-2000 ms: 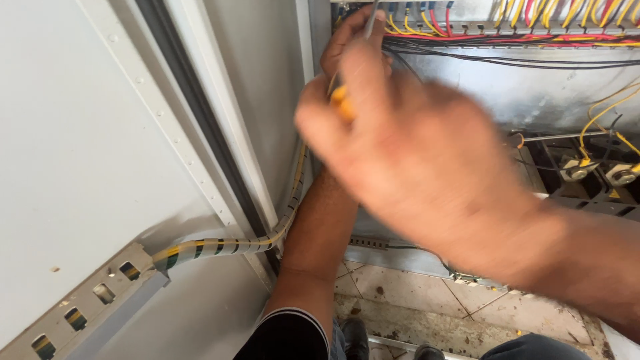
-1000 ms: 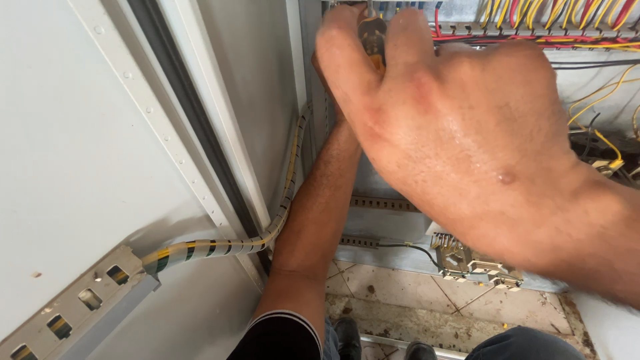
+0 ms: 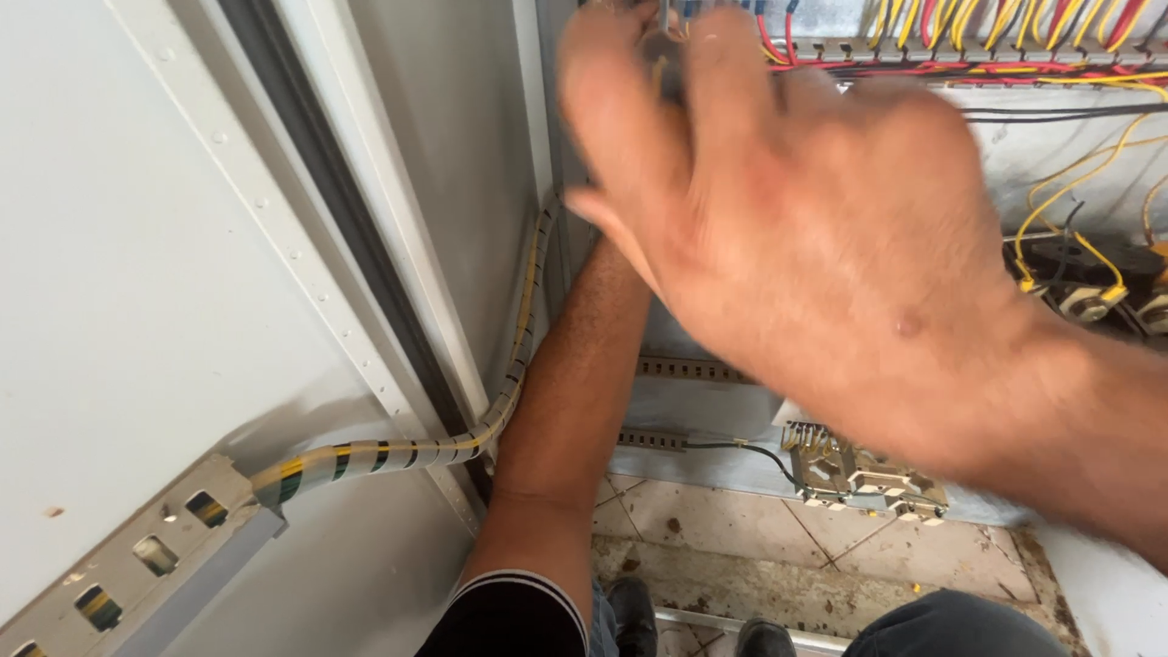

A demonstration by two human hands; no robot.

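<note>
My right hand [image 3: 821, 237], large and blurred, is raised before the cabinet's upper part. Between its thumb and fingers is a dark and yellow handle [image 3: 669, 80] with a thin metal shaft, apparently a screwdriver. The tool's tip is out of clear view. My left forearm reaches up beneath the right hand; only a bit of my left hand [image 3: 639, 11] shows at the top edge, close to the shaft, and its grip is hidden. Blue-ended wires [image 3: 760, 9] hang just right of the fingers.
A spiral-wrapped cable bundle [image 3: 365, 456] runs from the slotted duct [image 3: 137, 570] on the door to the cabinet, beside my left arm. Red, yellow and black wires [image 3: 1077, 71] cross the upper right. Terminal blocks [image 3: 858, 479] lie low in the cabinet, above a tiled floor [image 3: 730, 520].
The thumb and fingers of my right hand have shifted around the handle. The right hand covers more of the left hand than two seconds ago. The left forearm remains raised in the cabinet.
</note>
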